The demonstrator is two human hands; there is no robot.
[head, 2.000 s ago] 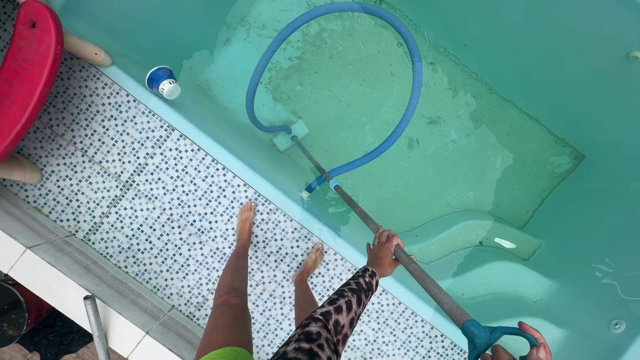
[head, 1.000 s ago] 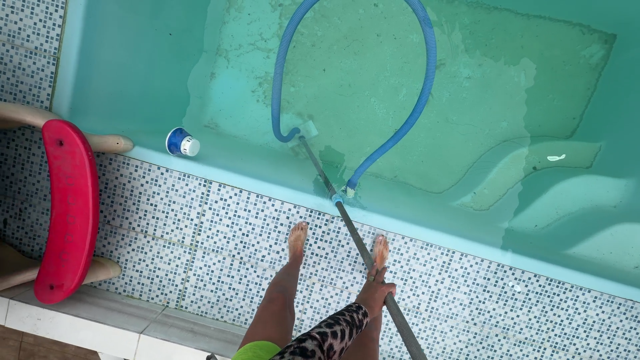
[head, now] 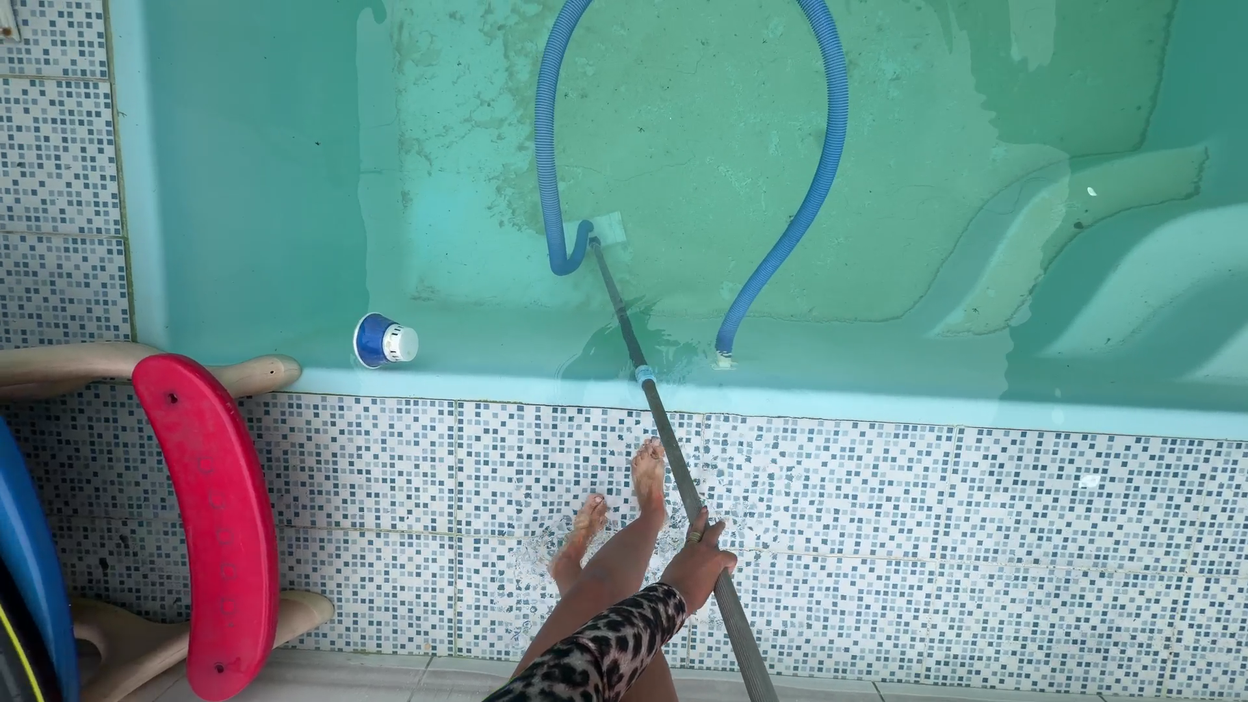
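Observation:
My left hand (head: 697, 570), at the end of a leopard-print sleeve, is closed round a long gray ribbed pole (head: 663, 419). The pole slants from the bottom edge over the pool rim and down into the water. Its lower end meets a pale vacuum head (head: 606, 228) on the pool floor. A blue corrugated hose (head: 837, 107) runs from that head in a wide loop, and its other end, with a white cuff (head: 723, 361), lies near the pool wall. The pole's upper end and my right hand are out of view.
My bare feet (head: 648, 478) stand on wet mosaic tiles beside the light blue pool rim (head: 877, 414). At left are a red curved plastic seat (head: 219, 526) on beige supports and a blue plastic piece (head: 29, 556). A blue and white chlorine floater (head: 380, 340) floats near the rim. Submerged steps (head: 1150, 283) lie right.
The view has turned strongly. My right hand, on the pole's blue handle two seconds ago, is out of view, as is the handle. My feet have shifted on the tiles.

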